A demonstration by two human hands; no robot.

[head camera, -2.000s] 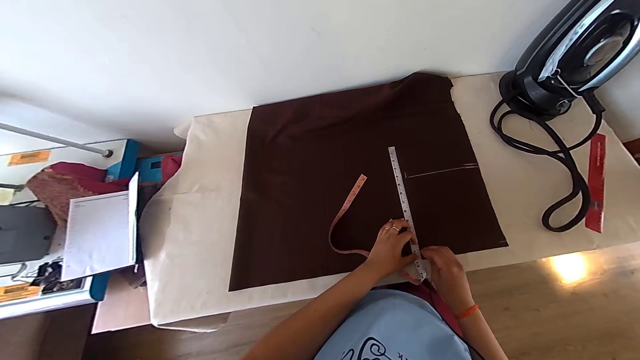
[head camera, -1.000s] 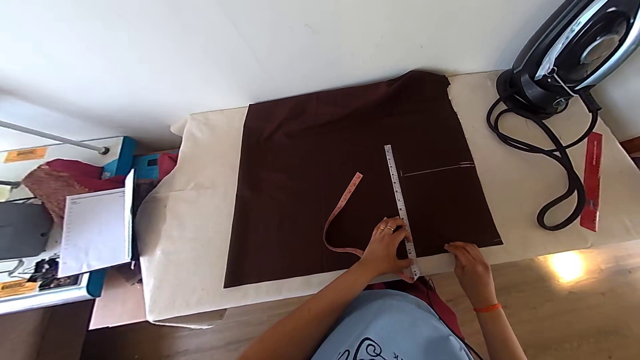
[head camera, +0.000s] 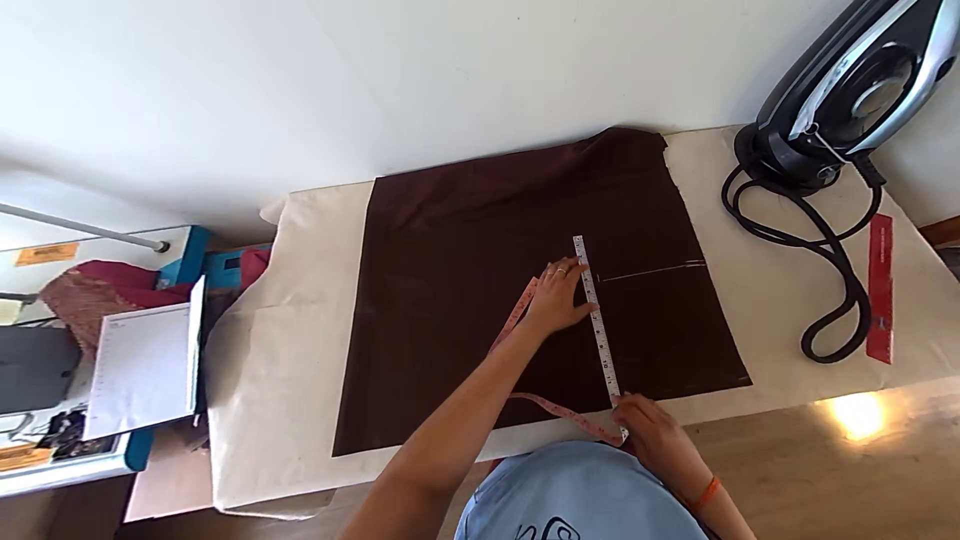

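Dark brown fabric [head camera: 465, 300] lies spread on a cream-covered table. A white ruler or measuring strip [head camera: 600, 341] runs across it from near the middle to the front edge. My left hand [head camera: 556, 294] lies flat on the fabric, its fingertips and thumb on the strip's upper half. At the strip's near end, my right hand [head camera: 651, 427] has its fingers curled against it at the table's edge; whether they pinch it is unclear. A pink measuring tape [head camera: 562, 411] curves under my left forearm to that same end. A thin chalk line [head camera: 652, 272] crosses the fabric right of the strip.
A black and silver steam iron [head camera: 847, 97] stands upright at the back right, its black cord [head camera: 844, 277] looped on the cream cloth [head camera: 277, 337]. Beside the cord lies a red ruler [head camera: 880, 292]. At far left, an open notebook [head camera: 142, 367] rests among cloths and other items.
My left hand has moved up along the strip, away from the table's front edge. My right hand, at the fabric's front edge one second ago, is now back at the strip's near end.
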